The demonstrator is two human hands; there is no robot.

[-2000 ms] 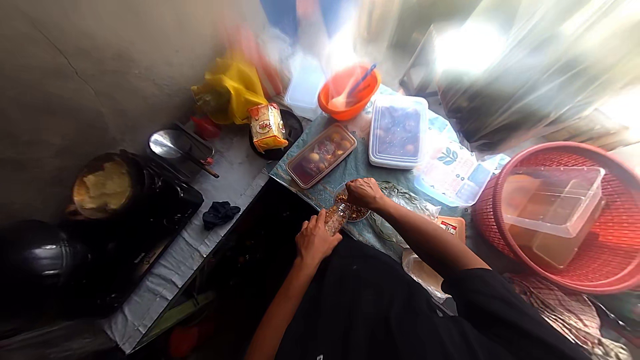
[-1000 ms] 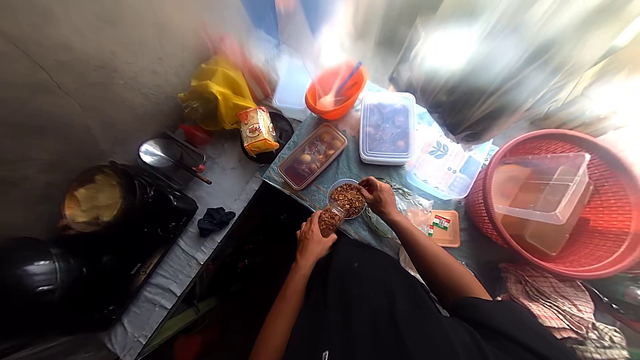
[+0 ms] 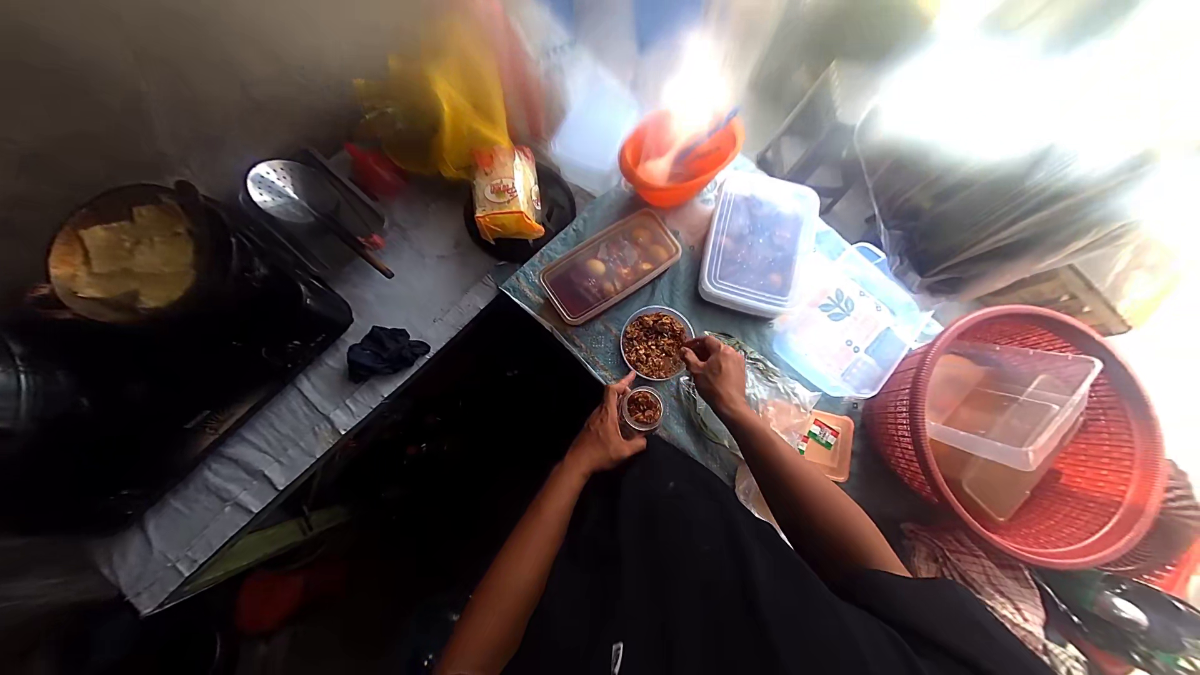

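Observation:
A small clear jar (image 3: 643,409) filled with brown crumbly food is in my left hand (image 3: 607,429), close to the table's near edge. Just beyond it a round white-rimmed bowl (image 3: 655,344) holds more of the same brown bits. My right hand (image 3: 718,375) is at the bowl's right rim, fingertips pinched together; whether they hold any food cannot be told. A lidded rectangular container (image 3: 610,266) with round brown pieces lies behind the bowl. Under my right wrist is a crumpled clear plastic bag (image 3: 764,398).
Behind stand an orange bowl (image 3: 677,159) and a white-lidded box (image 3: 759,242). To the right are a light blue tray (image 3: 848,309), a small orange-brown container (image 3: 829,446) and a red basket (image 3: 1031,328) holding clear boxes. At left, a pan (image 3: 131,253) of food sits on a black stove.
The jar in my left hand, tilted toward the bowl one second ago, now stands more upright with its open top showing. My right hand stays beside the bowl, which it partly covered two seconds ago.

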